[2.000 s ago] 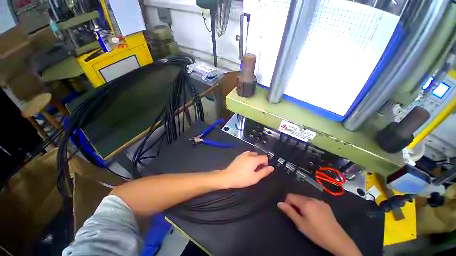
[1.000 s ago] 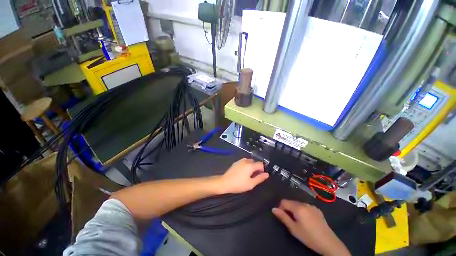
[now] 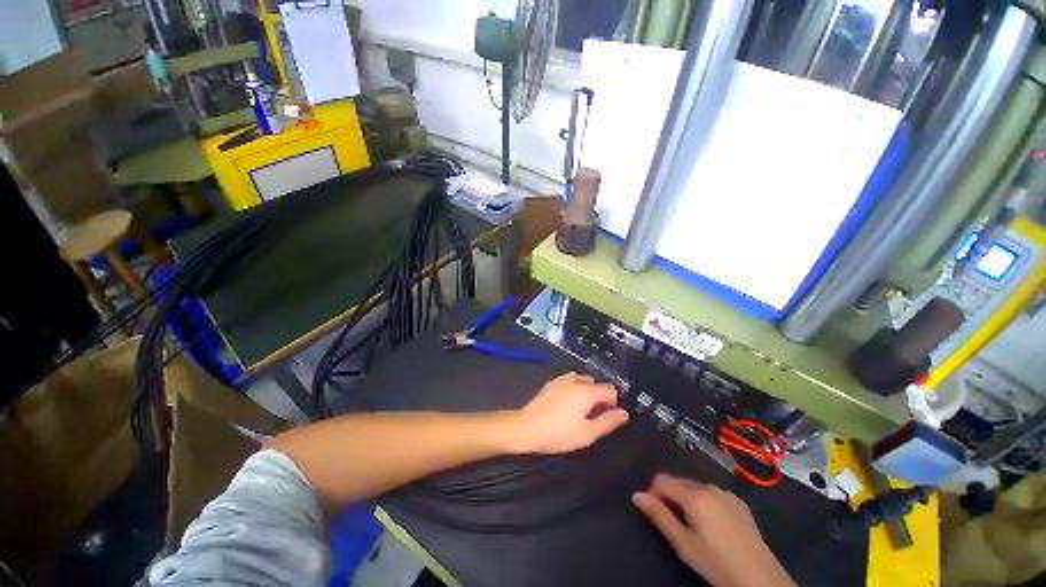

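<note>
My left hand [image 3: 570,414] is at the front edge of the mould [image 3: 660,404], palm down, its fingertips at the metal bar. Whether it pinches a cable end is hidden. My right hand [image 3: 702,516] is lower right over the black table, fingers curled, thumb toward the cables; its grip cannot be made out. Thin black cables [image 3: 488,505] curve across the table below my left forearm and run toward the mould. Blue-handled nippers [image 3: 493,344] lie open left of the mould. Scissors with orange-red loops [image 3: 751,449] lie at the mould's right part.
The pale green press platen [image 3: 734,351] is just beyond my hands, with steel tie bars [image 3: 686,138] above. Black cables [image 3: 419,264] hang over the dark green side table [image 3: 293,281] at left. An open cardboard box [image 3: 212,441] stands lower left. A control panel [image 3: 993,261] is at right.
The view has shifted slightly. My hands stay in nearly the same places by the mould and over the table; no object has clearly moved.
</note>
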